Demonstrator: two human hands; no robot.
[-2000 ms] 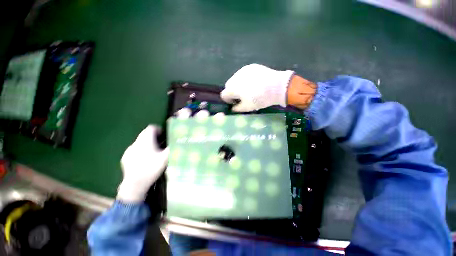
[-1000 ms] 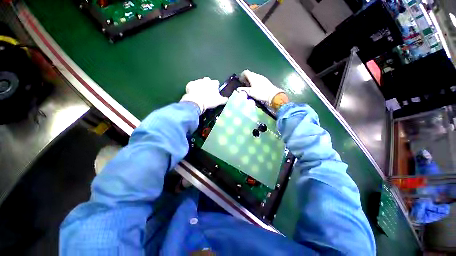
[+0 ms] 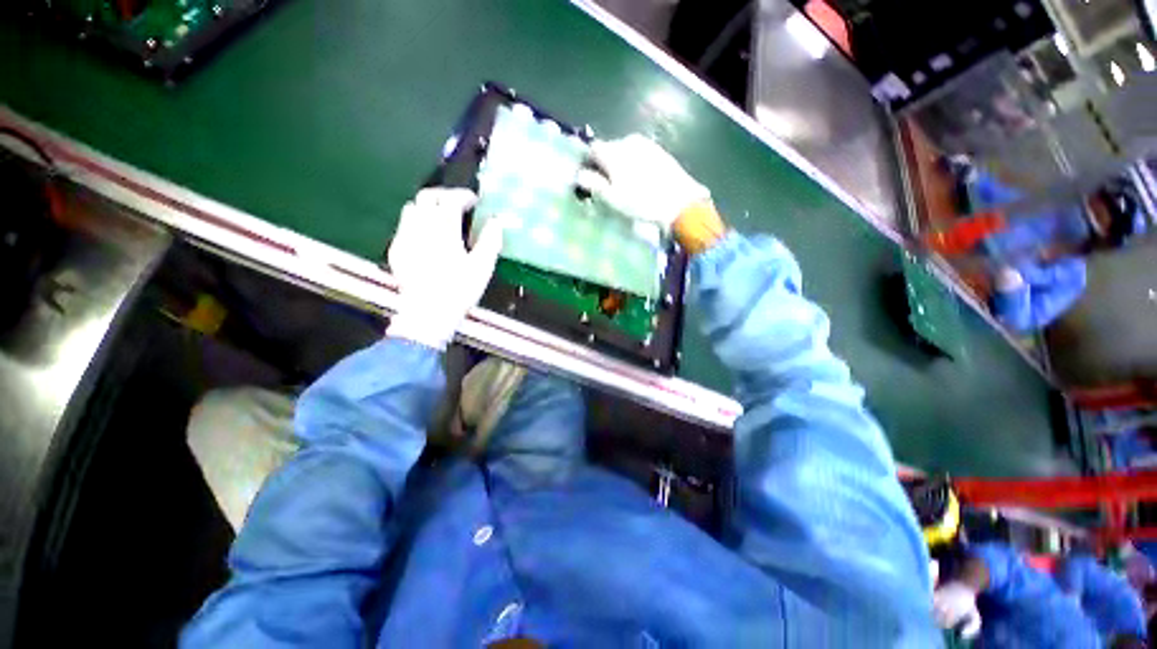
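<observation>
A black carrier frame [image 3: 596,340] with a green circuit board [image 3: 553,282] in it lies on the green belt in front of me. A pale green cover sheet [image 3: 546,178] covers most of the board, with light round spots showing through. My right hand [image 3: 641,184], in a white glove, is over the sheet's right part, its fingertips closed at the small black knob [image 3: 584,192]. My left hand [image 3: 440,264], also white-gloved, lies at the carrier's left edge, thumb spread from the fingers. Its thumb tip is beside the sheet. The fingers' exact contact is blurred.
Another carrier with a board [image 3: 171,44] lies on the belt at upper left. A green board [image 3: 929,308] stands tilted on the belt at right. Pale metal rails [image 3: 305,263] edge the belt. A steel table [image 3: 64,317] is at lower left. People in blue smocks [image 3: 1034,273] are at right.
My view has shifted and turned. My right hand has moved from the carrier's far edge onto the sheet's knob. My left hand has moved down to the carrier's left edge. The sheet sits squarer in the carrier.
</observation>
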